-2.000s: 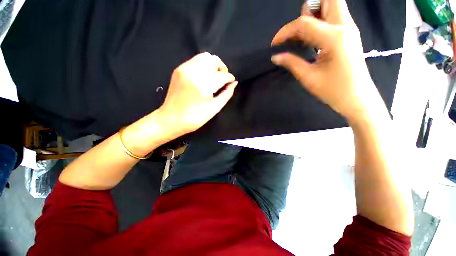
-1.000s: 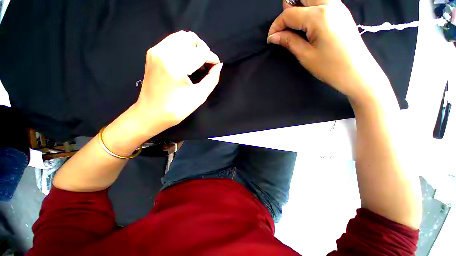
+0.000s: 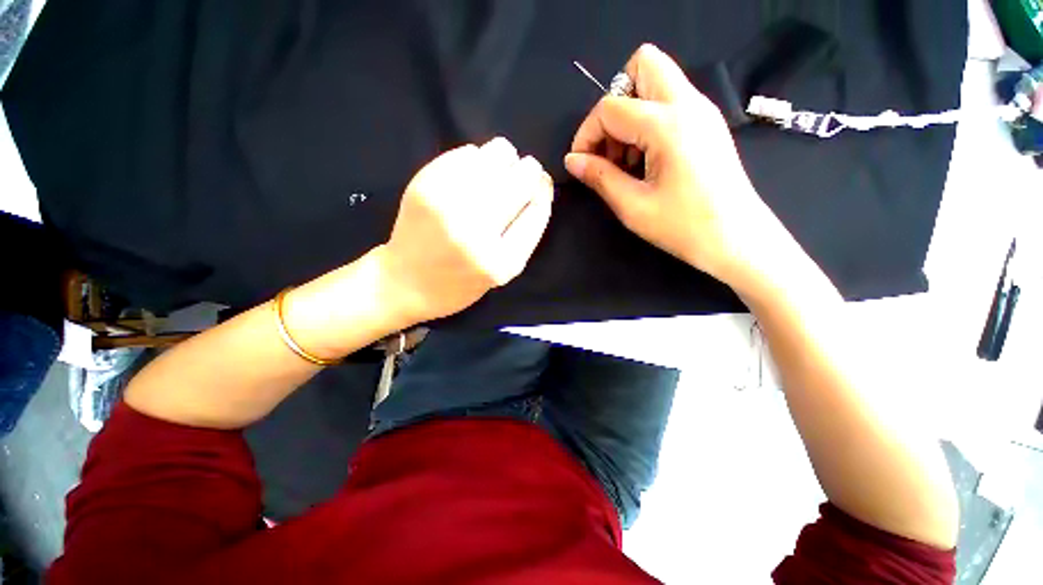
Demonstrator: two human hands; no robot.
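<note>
A wide black fabric (image 3: 286, 103) covers the table. My left hand (image 3: 475, 217) is closed on the fabric near its middle, fingertips together. My right hand (image 3: 675, 171) is just right of it, thumb and index fingertips pinched at the cloth; what lies between them is too small to tell. A thin needle (image 3: 590, 77) points up and left from beside the silvery ring thimble (image 3: 621, 85) on a right-hand finger. Thread cannot be made out. A pale clip (image 3: 770, 110) grips dark cloth to the right of my right hand.
A pale cord (image 3: 892, 119) runs right from the clip. A slim dark tool (image 3: 1000, 309) lies on the white table (image 3: 732, 457) at the right. A green box (image 3: 1021, 23) is at the upper right corner. A wooden stool part (image 3: 109, 326) shows at lower left.
My right hand has moved left and down, close to my left hand. The needle and the clip now show. My left hand has shifted right and down in view since one second ago.
</note>
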